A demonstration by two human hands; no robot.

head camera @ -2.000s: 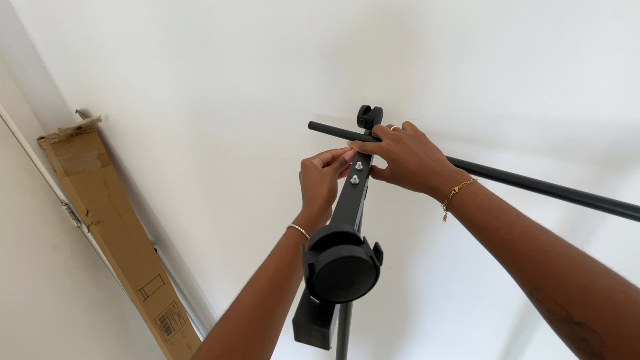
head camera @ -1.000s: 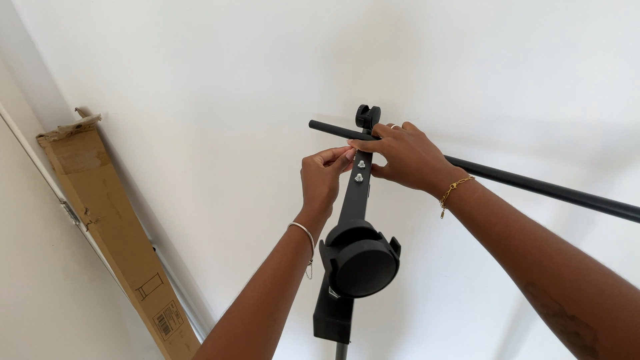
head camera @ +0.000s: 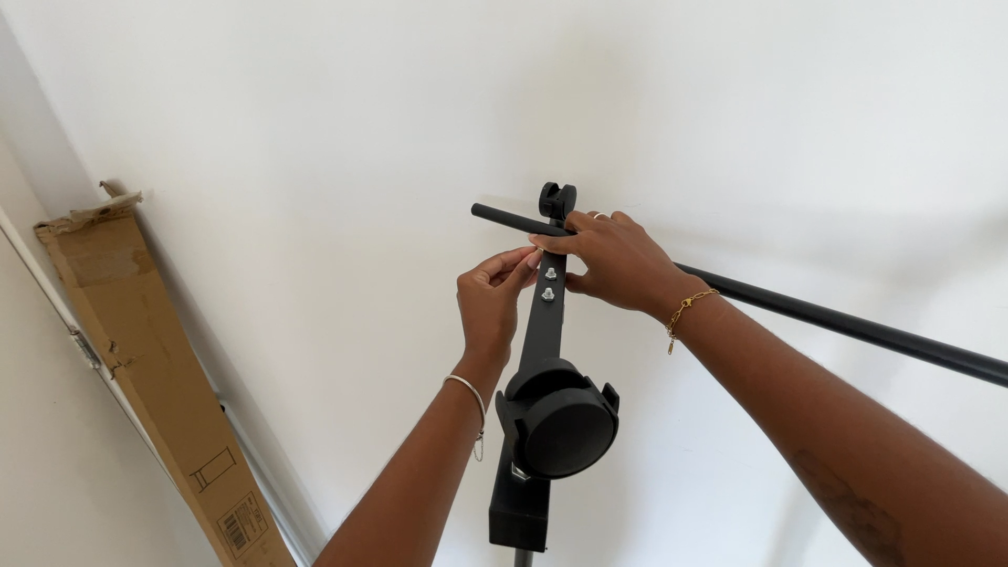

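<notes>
A black metal bar [head camera: 541, 335] bears two silver nuts on bolt ends [head camera: 549, 283], a large black caster wheel [head camera: 568, 431] near me and a smaller-looking caster [head camera: 557, 201] at the far end. My right hand [head camera: 618, 260] grips the bar near its far end, with fingers beside a black tube [head camera: 835, 316] that crosses there. My left hand [head camera: 492, 295] is at the bar's left edge, thumb and fingertips pinched together near my right thumb. Whether something small is between those fingertips cannot be told.
A long, torn cardboard box [head camera: 157, 339] leans at the left beside a white door edge with a metal hinge [head camera: 84, 348]. It bears printing and a label. A pale wall [head camera: 354, 157] stands behind the frame. Another dark tube [head camera: 523, 557] runs down below the bar.
The near caster and the near end of the bar have swung to the right since the first frame. Both hands have stayed at the bar's far part.
</notes>
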